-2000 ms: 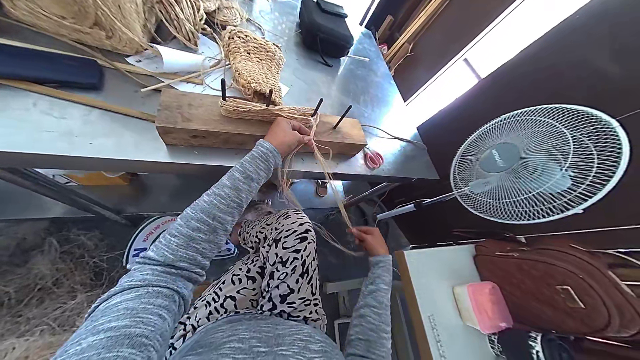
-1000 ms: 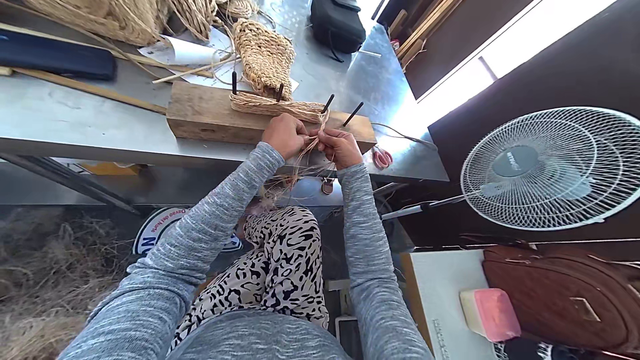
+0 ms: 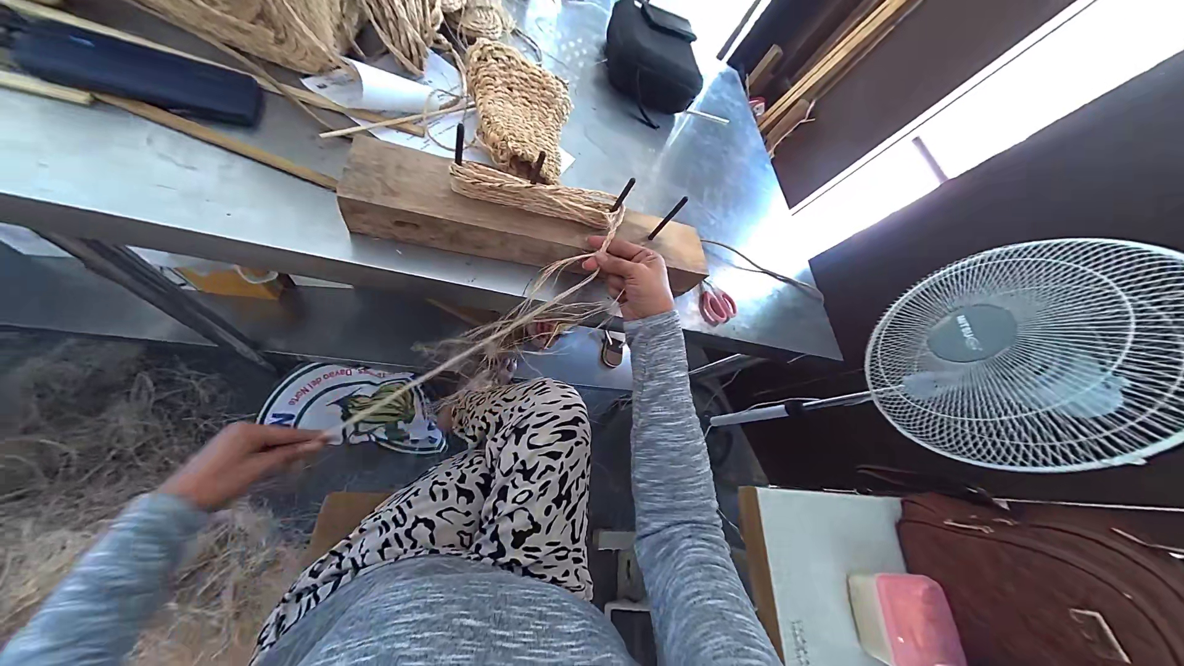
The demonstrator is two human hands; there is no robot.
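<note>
A wooden block (image 3: 481, 217) with several dark upright pegs lies along the front of a metal table. Natural fibre cord (image 3: 536, 197) is looped lengthwise around some of the pegs. My right hand (image 3: 634, 276) pinches the braided end of the fibres just in front of the block, below the third peg. My left hand (image 3: 250, 460) is far out to the lower left, its fingers closed on a fibre strand (image 3: 444, 365) that runs taut up to my right hand. Loose fibre ends hang below the right hand. A woven fibre piece (image 3: 520, 102) lies behind the block.
Pink-handled scissors (image 3: 717, 304) lie by the block's right end. A black pouch (image 3: 653, 55), a dark blue case (image 3: 134, 72) and papers (image 3: 379, 91) are on the table. A white fan (image 3: 1027, 356) stands at right, above a brown bag (image 3: 1036, 573). Loose fibre covers the floor at left.
Both hands were together at the fibres by the block one second ago. My left hand has moved away to the lower left with a strand; my right hand remains by the block.
</note>
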